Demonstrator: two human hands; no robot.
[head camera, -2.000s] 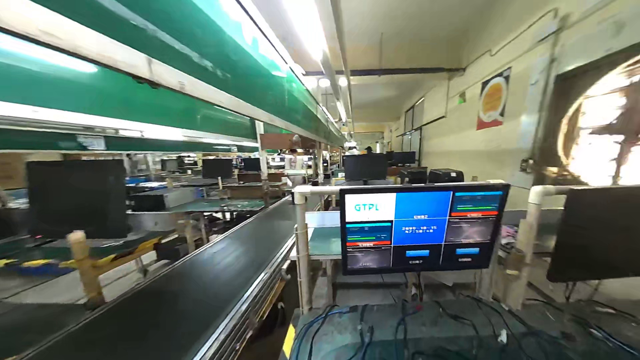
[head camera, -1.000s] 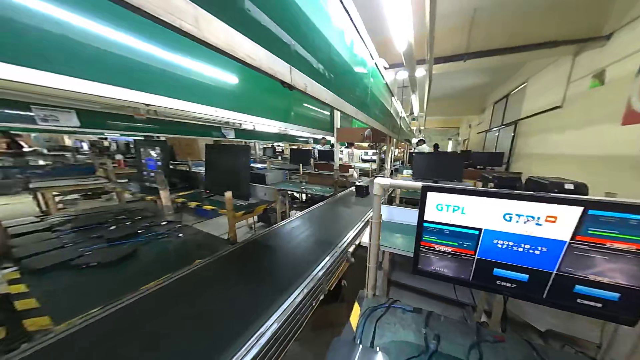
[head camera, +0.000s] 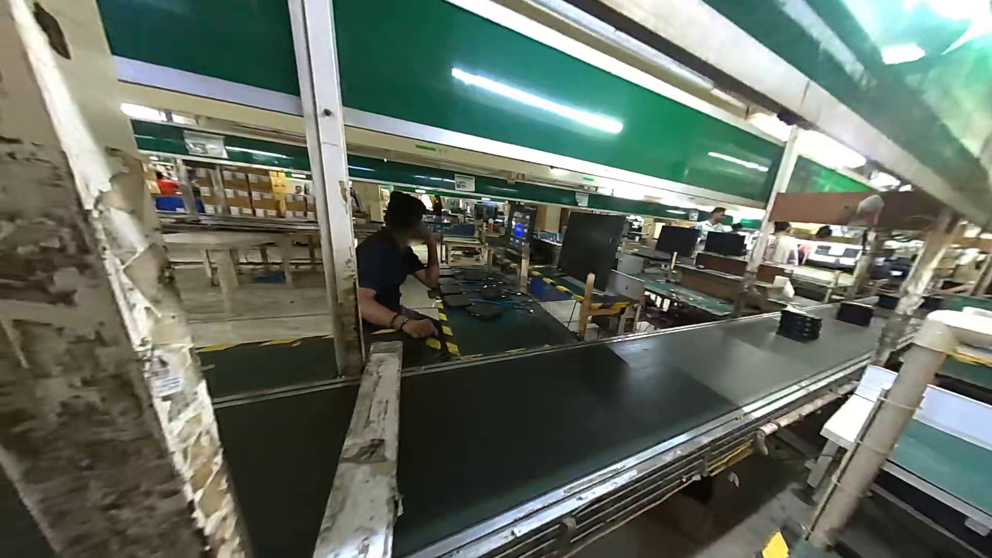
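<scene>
Neither my left hand nor my right hand shows in the head view. A dark conveyor belt (head camera: 542, 418) with metal side rails runs from the lower left to the far right. On its far part stands a stack of black boxes or devices (head camera: 798, 324), with another dark block (head camera: 855, 313) behind it. A worn wooden board (head camera: 368, 457) lies across the near end of the belt.
A co-worker (head camera: 391, 267) sits across the belt, one hand near the face. Beside them, black devices with cables (head camera: 480, 298) lie on a dark table. A peeling post (head camera: 101, 310) stands close on the left, a pipe post (head camera: 883, 434) on the right. Green panels (head camera: 542, 93) hang above.
The view has swung far to the left. The lit monitor on the right is out of view, and the co-worker, the peeling post and the wooden board have come into it.
</scene>
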